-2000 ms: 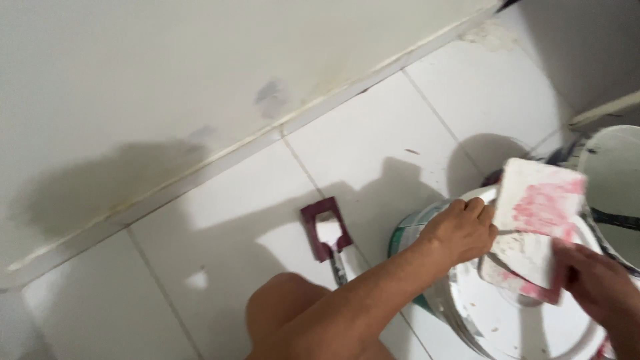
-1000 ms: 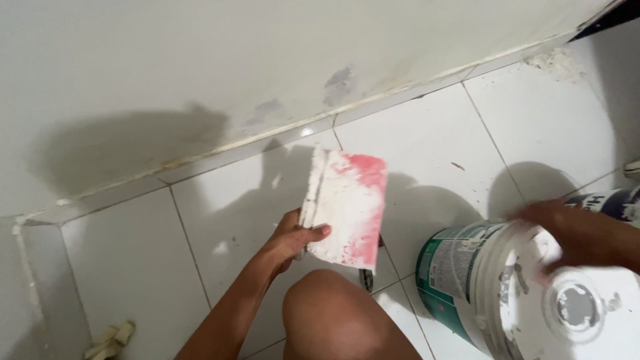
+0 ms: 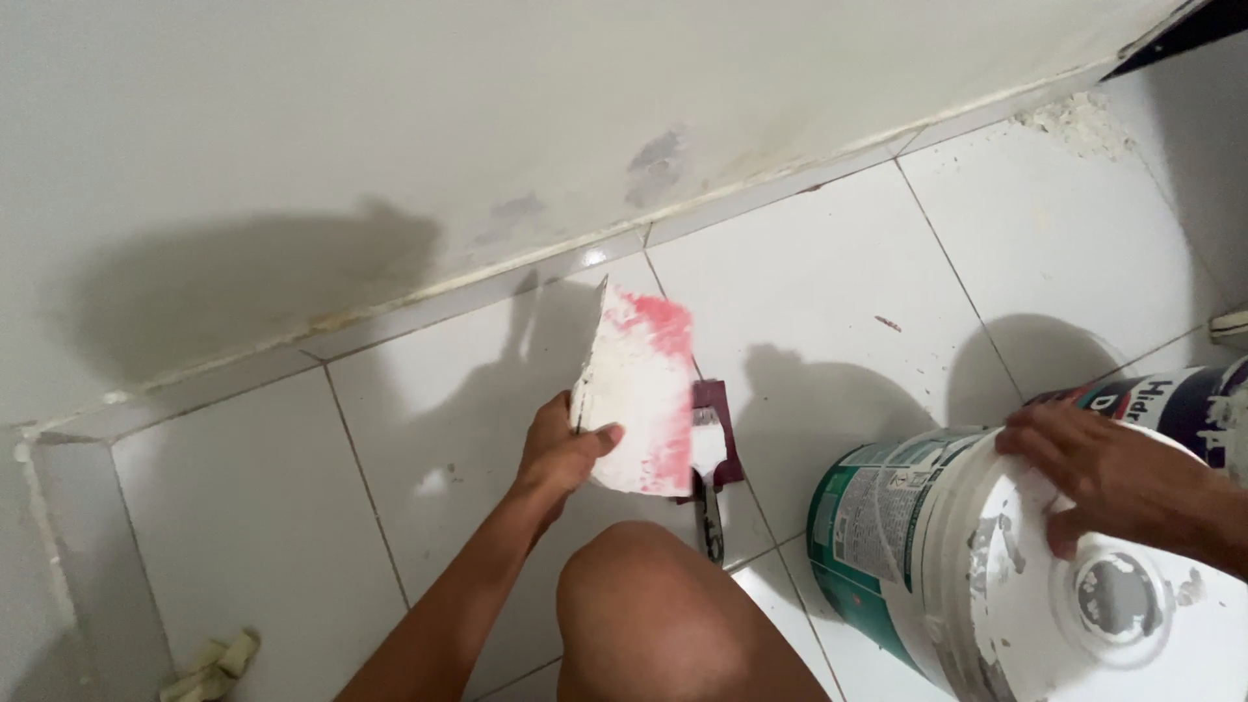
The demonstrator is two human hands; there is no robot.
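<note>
My left hand (image 3: 565, 448) grips a flat rectangular board (image 3: 639, 400), smeared white and pinkish red, by its lower left edge, thumb on top. My right hand (image 3: 1102, 478) rests on the white lid (image 3: 1033, 604) of a large green and white plastic bucket (image 3: 868, 526), fingers spread over the rim. Behind the board, a putty knife (image 3: 710, 458) with a white-coated blade and dark handle lies on a dark maroon piece (image 3: 726, 424) on the tiled floor, partly hidden by the board.
Beyond the bucket is a dark container bearing writing (image 3: 1165, 395). The wall (image 3: 546, 127) has grey patches above a tiled skirting (image 3: 487, 285). White debris (image 3: 1077, 125) lies in the far right corner. A crumpled pale scrap (image 3: 210, 668) lies at lower left. My bent knee (image 3: 643, 585) is between my arms.
Two seconds ago both hands were at the board over the bucket; now my left hand alone holds it, farther left. My right hand has settled on the lid. The view has shifted right.
</note>
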